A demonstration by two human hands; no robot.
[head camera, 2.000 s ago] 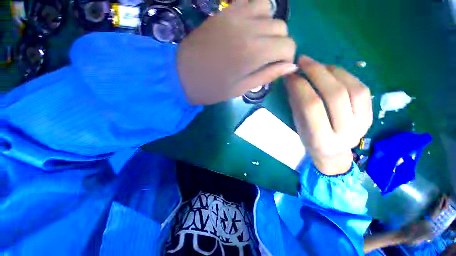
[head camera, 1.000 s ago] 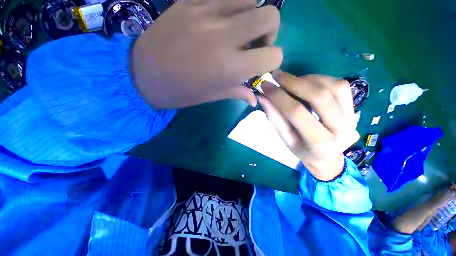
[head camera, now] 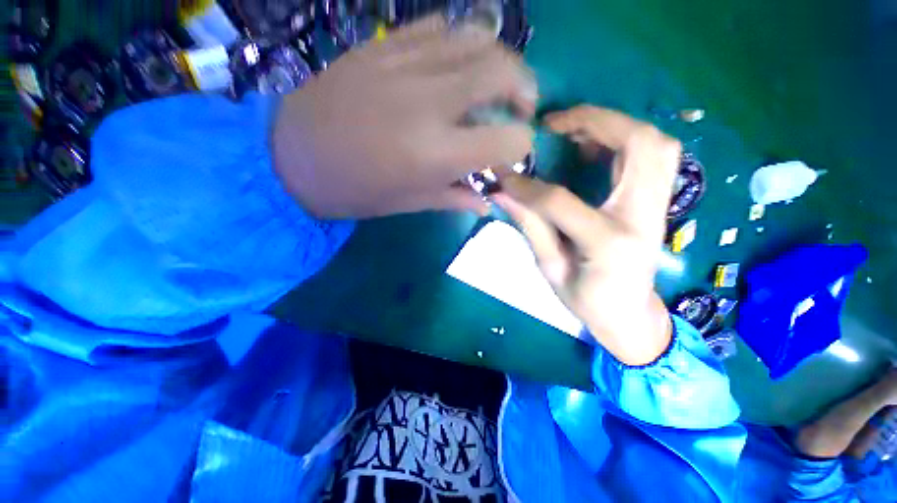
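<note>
My left hand and my right hand meet above the bench, before my chest. Between their fingertips is a dark, glossy earcup housing, mostly hidden by my left hand. My left fingers curl around it. My right thumb touches its lower edge, while my right index finger is raised and apart from it. Both hands are blurred. No battery can be made out between them. The white paper strip lies on the green bench just below my hands.
Many round black housings and some batteries lie at upper left. At right are a few housings, a small battery, a translucent bottle and a blue bin. Another person's arm shows at lower right.
The yellow-ended battery seen between my fingers a second ago no longer shows there. My right index finger has lifted away from my left hand. A small battery by the right-hand housings has come into view.
</note>
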